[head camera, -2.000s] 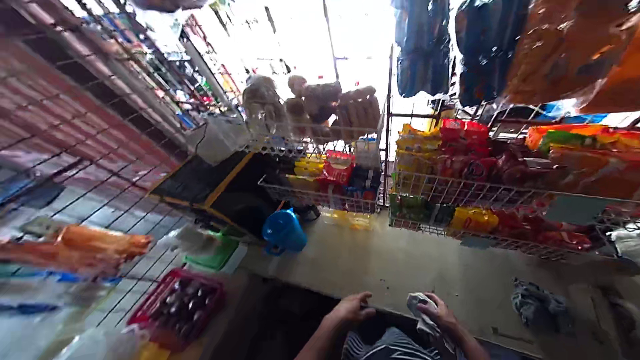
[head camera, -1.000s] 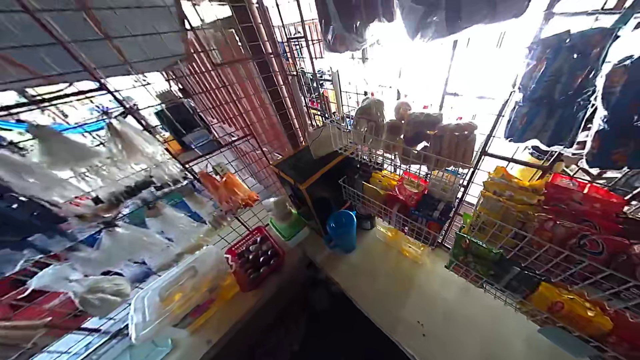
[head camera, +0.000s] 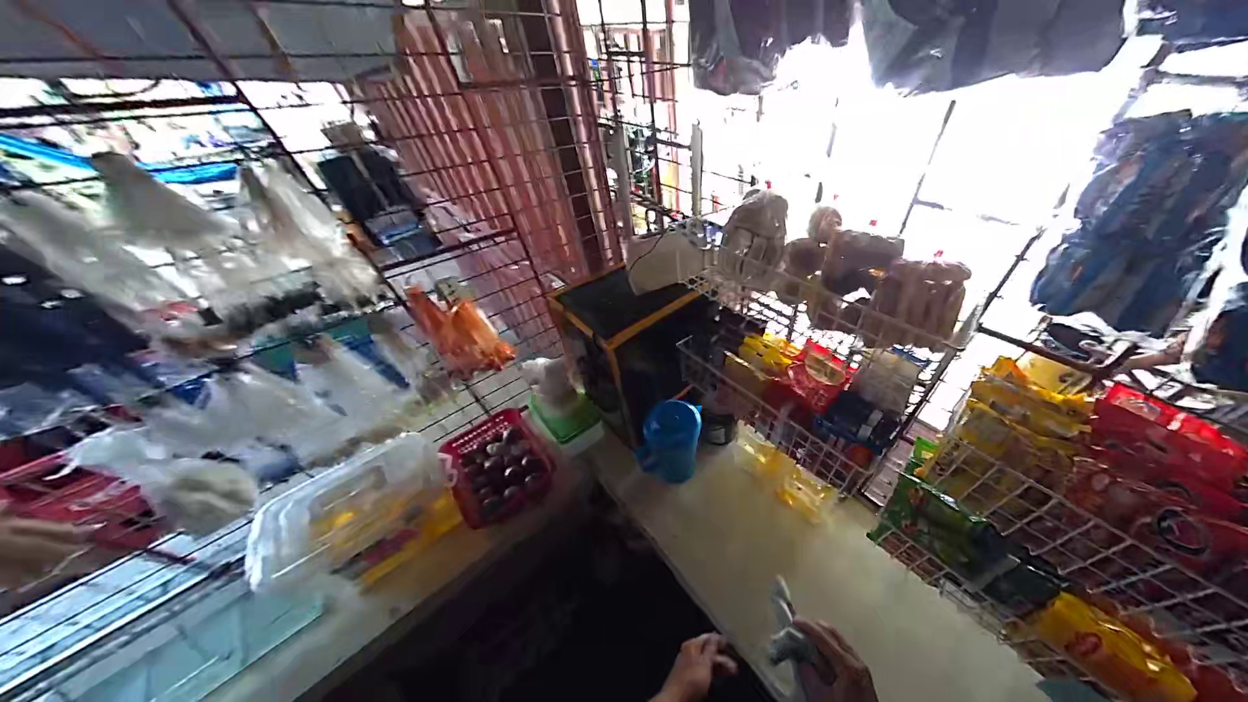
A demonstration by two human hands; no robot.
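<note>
At the bottom of the view my left hand (head camera: 694, 667) is held over the dark gap beside the counter, its fingers curled, and I see nothing in it. Just to its right, my right hand (head camera: 837, 663) grips a crumpled grey-white cloth (head camera: 788, 634) by the counter (head camera: 829, 575); the cloth's upper end sticks up past the fingers. The two hands are apart. Farther along the counter stands a blue plastic pitcher (head camera: 671, 441), with yellow packets (head camera: 792, 478) lying to its right.
A black box with yellow edges (head camera: 624, 341) stands in the corner. Left of it are a red basket of dark round items (head camera: 499, 468) and a clear plastic container (head camera: 341, 507). Wire racks (head camera: 1053, 507) with snack packets line the right; bags hang on a wire grid (head camera: 292, 390).
Both hands, out of view one second ago, are back at the bottom of the view. The view had swung left from two seconds ago. The cloth is still in my right hand.
</note>
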